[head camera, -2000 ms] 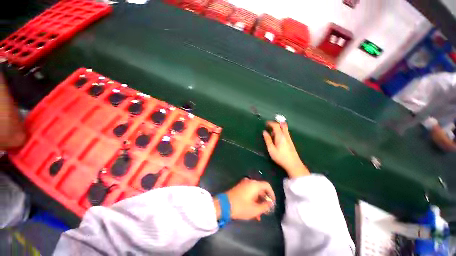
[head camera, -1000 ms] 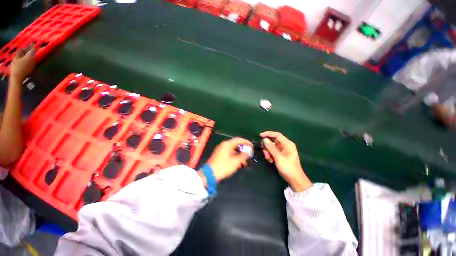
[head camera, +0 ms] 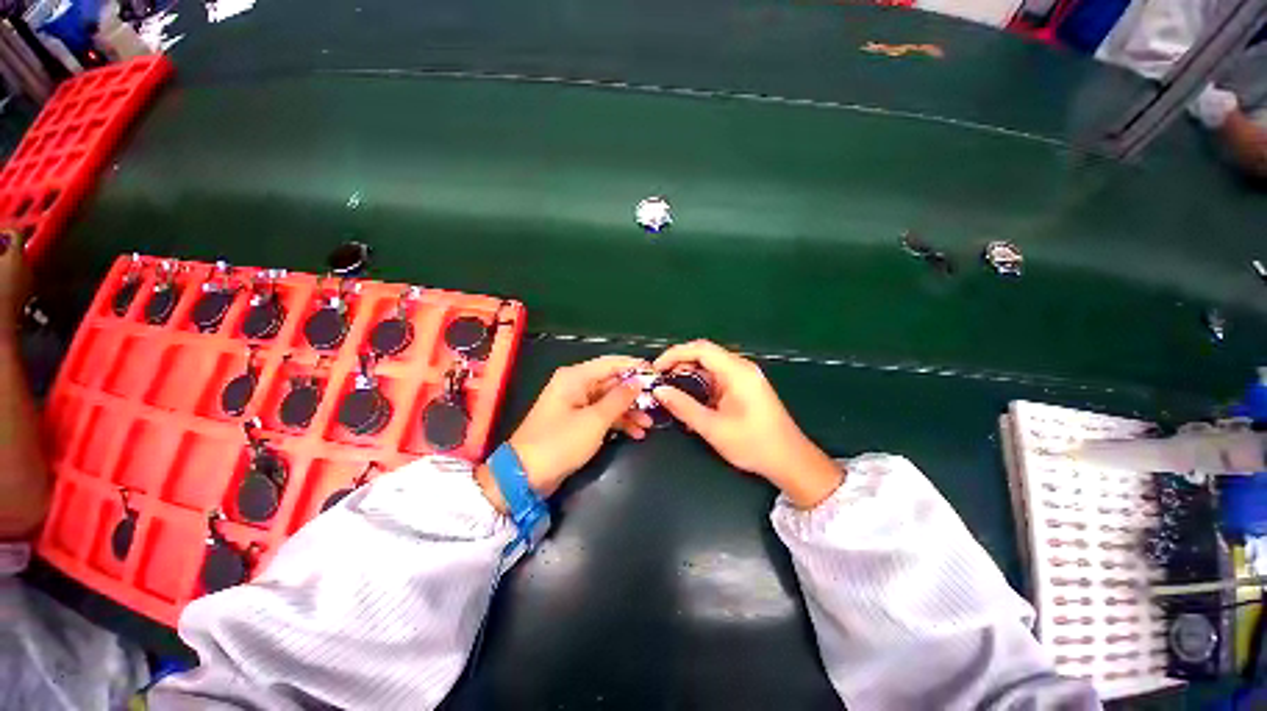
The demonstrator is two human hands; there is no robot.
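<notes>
My left hand [head camera: 573, 417], with a blue wrist strap [head camera: 517, 489], holds a small silvery-white round module [head camera: 645, 392] at the fingertips. My right hand [head camera: 736, 417] holds a round black part [head camera: 689, 378] right beside it. The two parts are close together or touching; fingers partly hide both. Both hands are over the dark bench edge. The large red tray [head camera: 164, 364] lies to the left, with black discs in many pockets and other pockets bare.
On the green belt [head camera: 486, 153] lie a silvery round module [head camera: 653, 213], a black disc [head camera: 349, 257] and another module [head camera: 1003, 257]. A white sheet with rows of marks [head camera: 1091, 556] and a dark box [head camera: 1189, 625] are at right. Another person's arm [head camera: 20, 403] is at far left.
The view has turned and levelled. My hands came together, bringing the silvery module and black part close. Two seconds ago my right hand was reaching over the belt.
</notes>
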